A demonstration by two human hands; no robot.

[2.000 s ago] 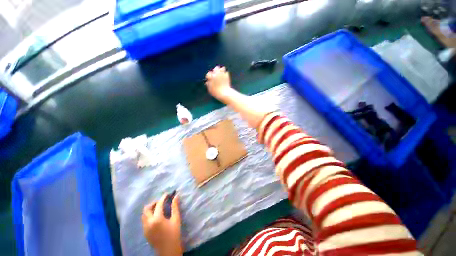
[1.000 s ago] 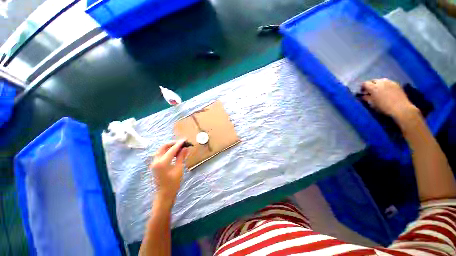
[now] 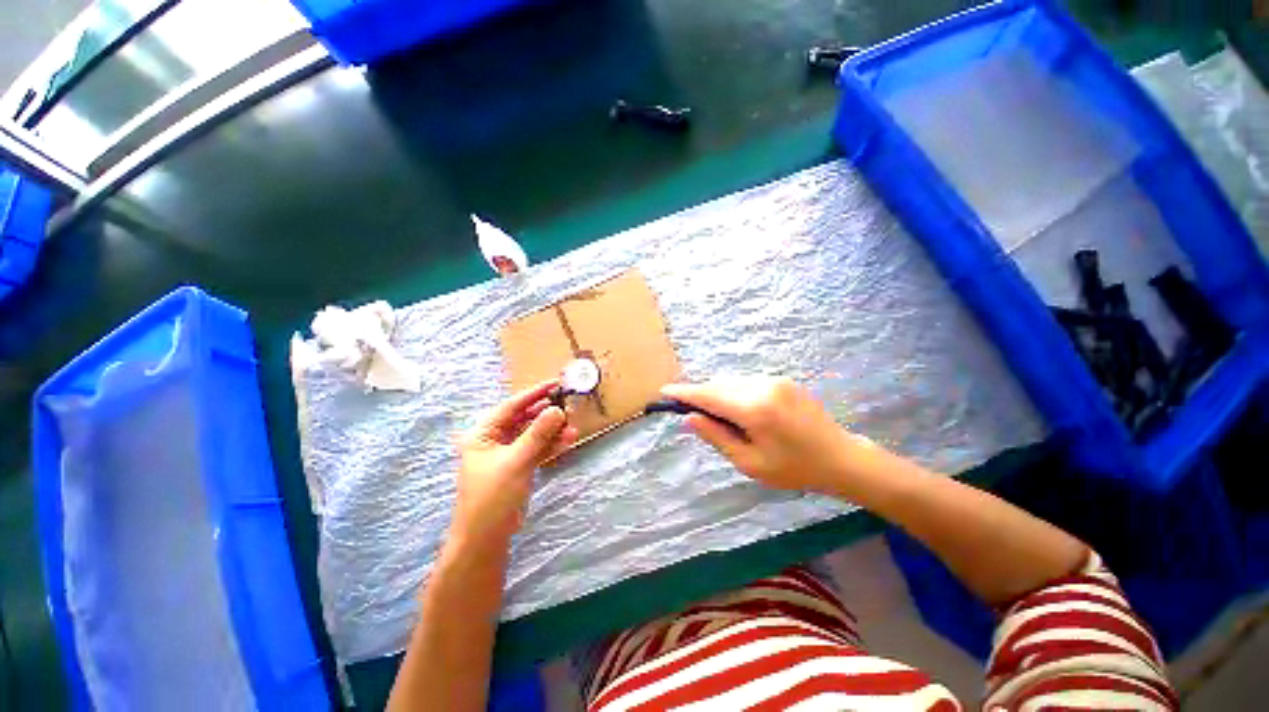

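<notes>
My left hand (image 3: 509, 452) pinches a small dark piece (image 3: 560, 397) at the lower left of the cardboard pad (image 3: 629, 334), beside the round white cap (image 3: 580, 374). My right hand (image 3: 774, 429) holds a slim black part (image 3: 700, 412) at the pad's lower right corner, its tip pointing left. The two held pieces are apart. The pad lies on the wrinkled whitish bench cover (image 3: 835, 278). A small white bottle (image 3: 498, 248) with a red mark lies behind the pad.
A blue crate (image 3: 891, 146) at right holds a loose heap of black parts (image 3: 1134, 341). Another lined blue crate (image 3: 251, 487) stands at left, and part of one (image 3: 404, 25) at the back. Black parts (image 3: 650, 114) lie on the green bench. Crumpled white tissue (image 3: 365, 342) lies at the cover's left corner.
My right hand has come back from the right crate to the pad with a black part. My left hand has moved slightly right, close to the white cap.
</notes>
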